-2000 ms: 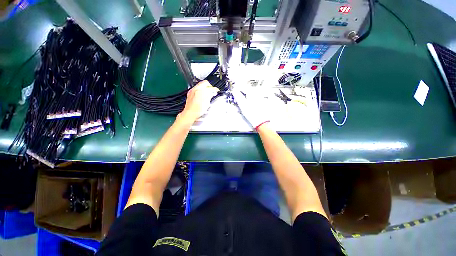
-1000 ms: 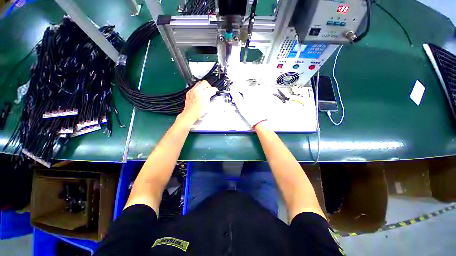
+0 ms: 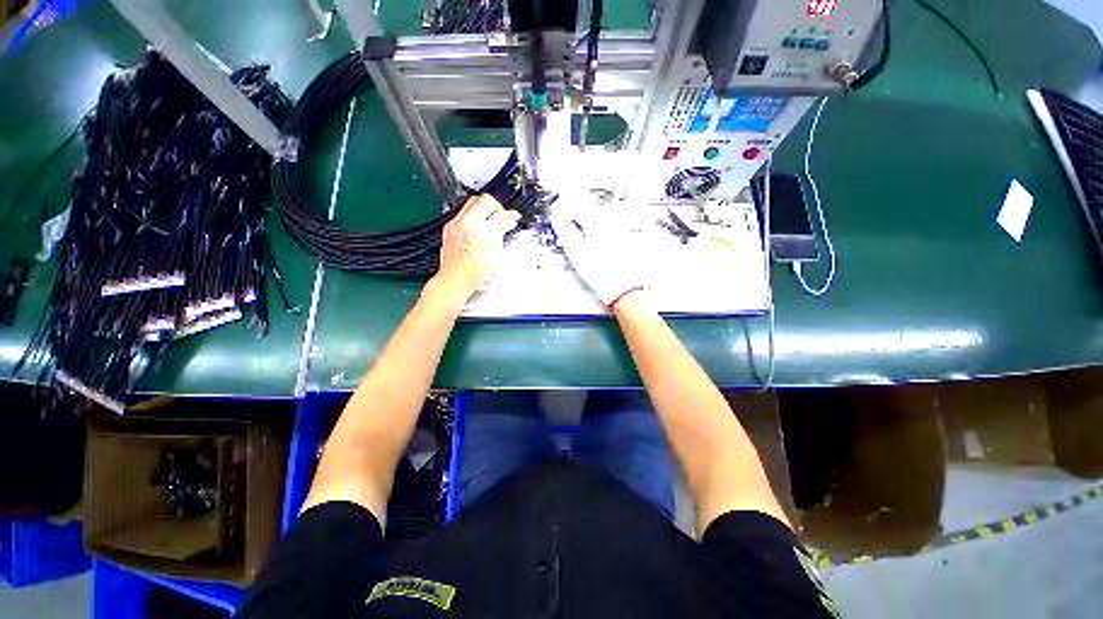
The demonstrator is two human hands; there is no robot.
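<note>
The benchtop machine [image 3: 532, 115] stands in front of me, its vertical head above a white base plate [image 3: 702, 284]. My bare left hand [image 3: 474, 242] is at the left of the fixture [image 3: 541, 218] under the head, with its fingertips at the cable ends there. A coil of black cable leads [image 3: 351, 248] runs to that hand from the left. My right hand [image 3: 587, 258], in a white glove with a red cuff, reaches the fixture from the right. It is washed out against the bright plate, so its fingers and grip cannot be made out.
A black cable pile [image 3: 163, 206] with pale strips lies at left. Cutters [image 3: 680, 226] lie on the plate. A control box [image 3: 726, 133], a phone [image 3: 789, 218] with white cord, a paper slip [image 3: 1016, 210] and a dark ribbed tray [image 3: 1074, 157] are at right.
The view has shifted slightly. Both hands stay at the fixture, with only slight movement of the fingers.
</note>
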